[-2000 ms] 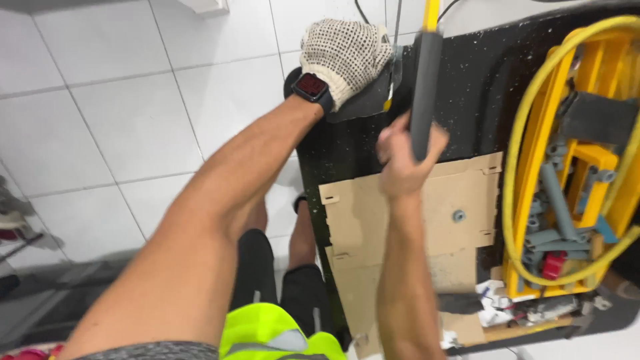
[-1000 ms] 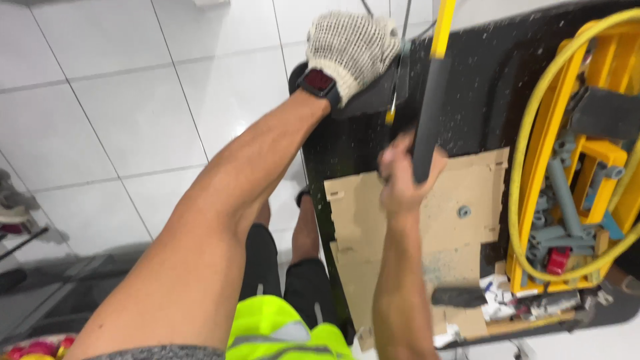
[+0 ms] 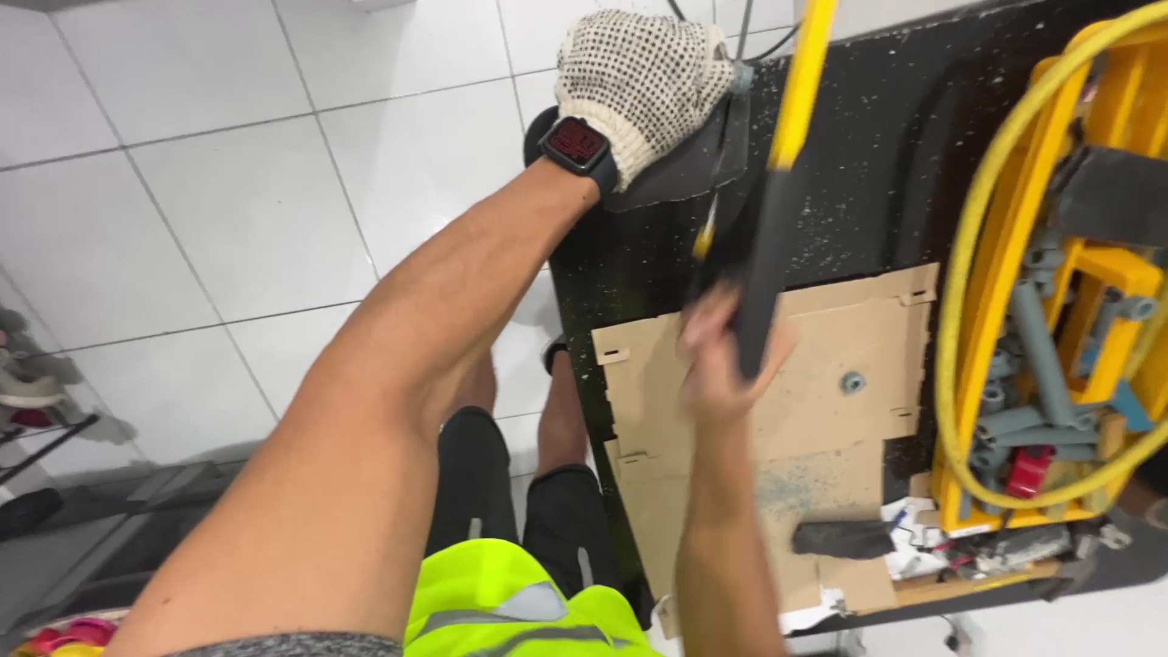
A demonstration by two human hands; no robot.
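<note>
My left hand [image 3: 643, 91], in a white knit glove with dark dots and a watch at the wrist, is closed at the far left corner of the black table [image 3: 849, 201]. A short grey-blue end of what looks like a plastic pipe [image 3: 743, 78] shows beside its fingers, over a dark sheet [image 3: 680, 178]. Bare and blurred, my right hand [image 3: 735, 342] grips the black handle of a hacksaw [image 3: 792, 109] with a yellow frame. Its thin blade runs past the glove's fingers; whether it touches the pipe cannot be told.
Flattened cardboard [image 3: 849, 328] lies on the table, with a small grey fitting [image 3: 852, 382] on it. At the right stands a yellow crate [image 3: 958, 456] of grey pipe pieces, with a yellow hose [image 3: 949, 274] looped over it. Tools and scraps lie near the crate.
My right hand and the hacksaw have come back toward my body. The gloved left hand has stayed at the table corner.
</note>
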